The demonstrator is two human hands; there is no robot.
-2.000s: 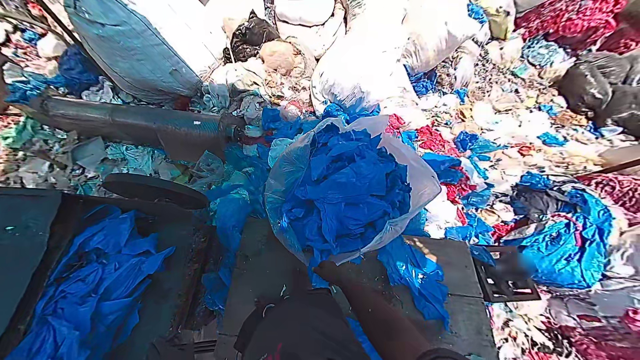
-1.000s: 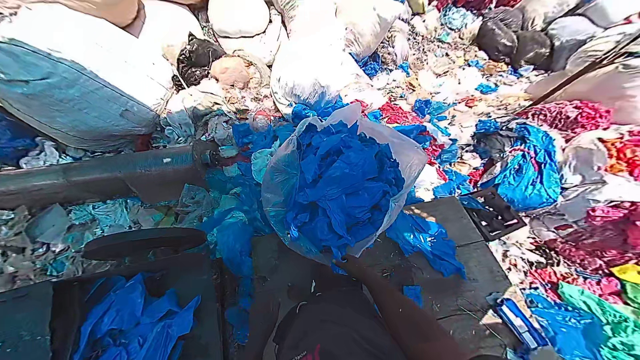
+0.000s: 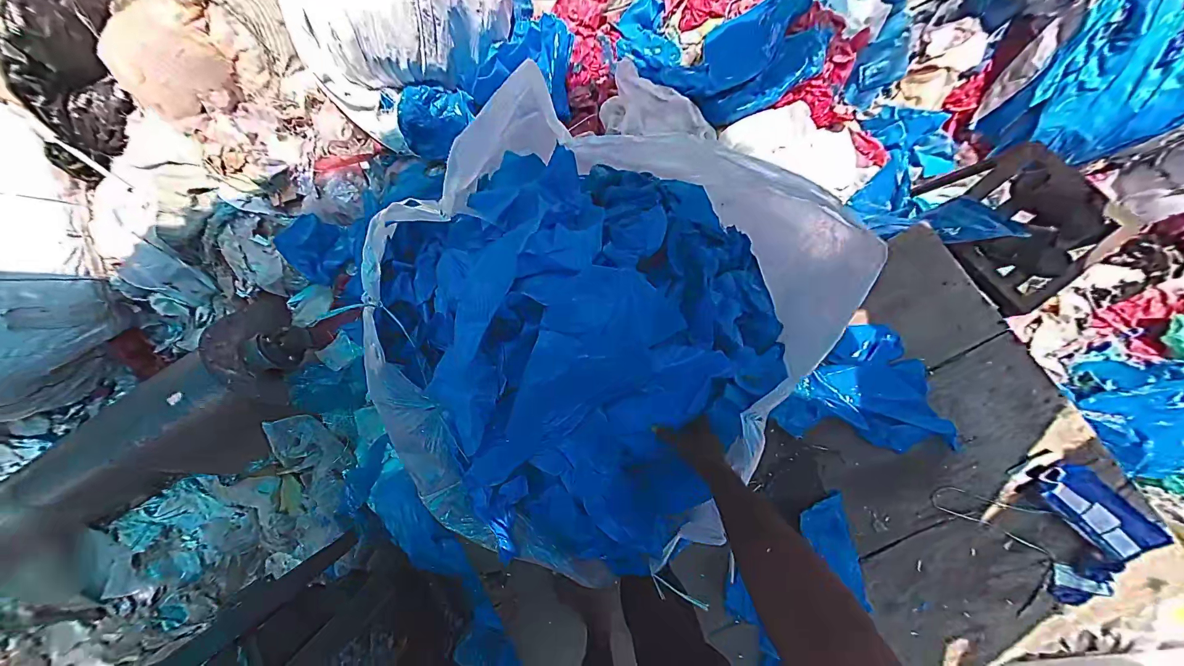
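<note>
A large translucent white plastic sack (image 3: 814, 250) stands with its mouth wide, filled with crumpled blue plastic film (image 3: 573, 324). My right hand (image 3: 694, 444) reaches over the sack's near right rim and rests on the blue film; its fingers are partly hidden, so whether they grip is unclear. The forearm comes in from the bottom right. My left hand is not visible. Loose blue film (image 3: 869, 388) lies right of the sack.
Dark wooden boards (image 3: 962, 462) lie at the right, with a blue packet (image 3: 1091, 518) near their edge. A black plastic crate (image 3: 1036, 222) is beyond. A thick dark pipe (image 3: 157, 425) lies at the left. Mixed plastic scraps (image 3: 222, 536) and a full white sack (image 3: 398, 46) surround the work.
My right hand has moved from the sack's near rim onto the blue film inside. The view has moved closer to the sack and turned.
</note>
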